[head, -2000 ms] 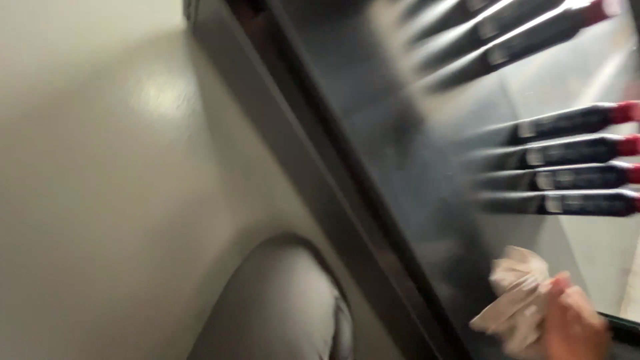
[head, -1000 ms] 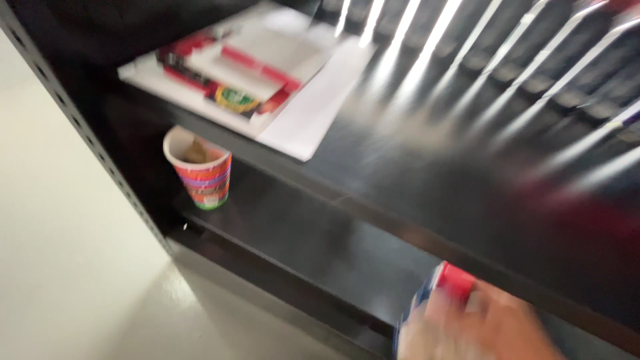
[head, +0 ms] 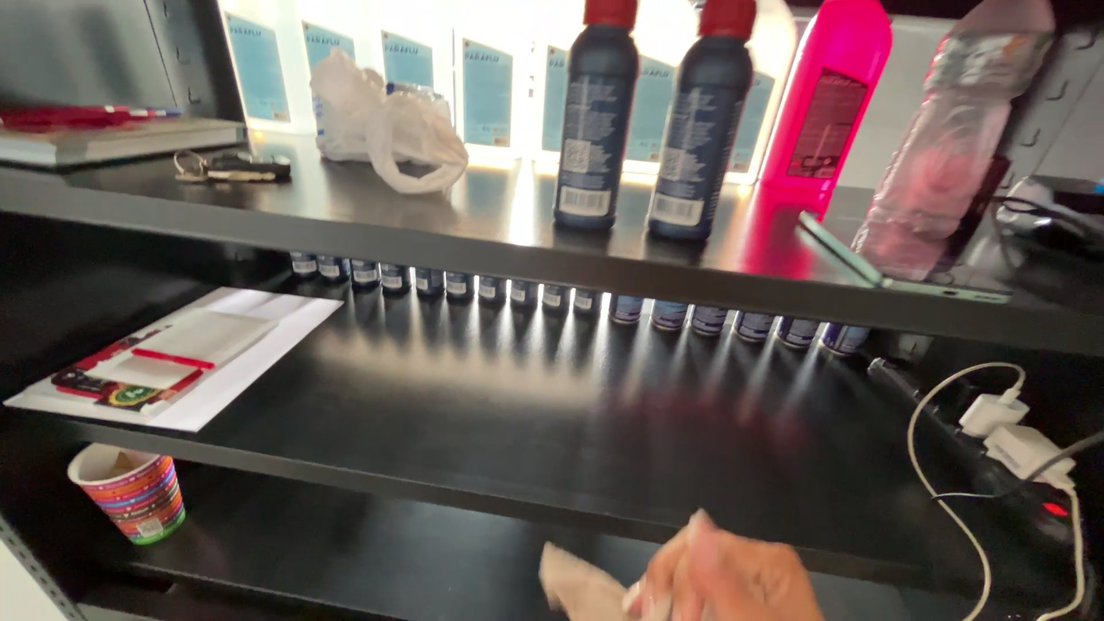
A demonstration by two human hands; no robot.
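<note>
My right hand [head: 720, 573] is at the bottom edge of the view, slightly blurred, in front of the lower shelves. A crumpled beige cloth or paper wipe [head: 582, 586] sticks out to the left from its closed fingers. Above on the upper shelf stand two dark blue bottles with red caps, one on the left [head: 597, 121] and one on the right [head: 703, 129], both upright and apart from the hand. The middle shelf's dark surface [head: 517, 431] lies just beyond the hand. My left hand is out of view.
A pink bottle [head: 832, 103], a clear plastic bottle [head: 940, 147], a plastic bag [head: 388, 129] and keys [head: 233, 166] occupy the upper shelf. Papers [head: 198, 345] and a plugged power strip [head: 975, 457] with cables are on the middle shelf, a paper cup [head: 134, 496] below.
The view has swung up to show the upper shelf. One second ago the visible hand held something red and dark blue, blurred; now the beige wipe shows in my right hand.
</note>
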